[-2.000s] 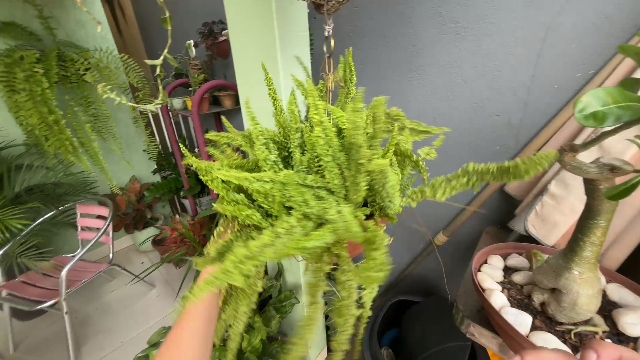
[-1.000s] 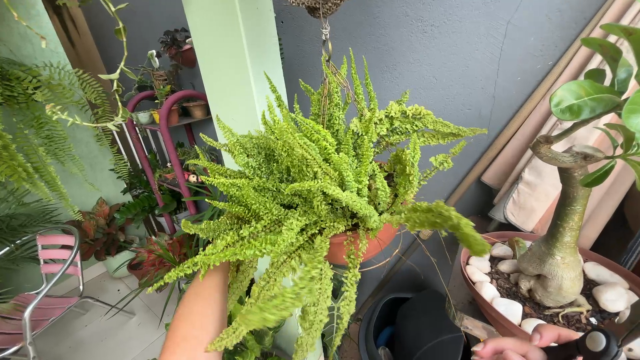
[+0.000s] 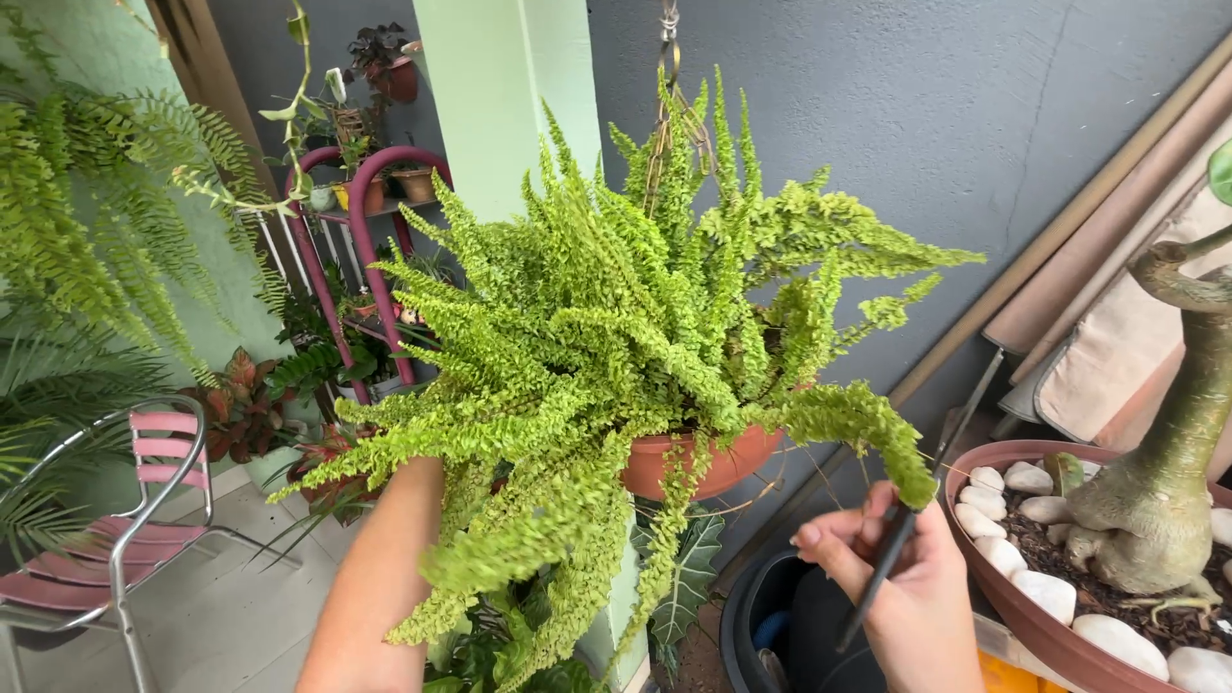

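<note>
A bushy green fern (image 3: 616, 327) grows in a terracotta-coloured hanging pot (image 3: 717, 464), held up by a metal chain (image 3: 664, 144). My left forearm reaches up into the fern's left side; the hand itself is hidden behind the fronds. At the lower right, my right hand (image 3: 900, 582) grips a tool with a black handle and a narrow metal blade (image 3: 965, 409) pointing upward. The tip of a drooping frond (image 3: 910, 472) lies against the tool, just above my fingers. Whether the tool has a second blade cannot be seen.
A thick-trunked potted plant (image 3: 1145, 500) with white stones stands close at right. Below the fern is a black container (image 3: 746, 616). A green pillar (image 3: 500, 106) and grey wall (image 3: 866, 87) stand behind. At left are a pink-slatted metal chair (image 3: 168, 452) and a plant stand (image 3: 361, 212).
My right hand has moved up and left from the lower right edge, bringing the tool to the drooping right frond. The left forearm stays at the fern's left side.
</note>
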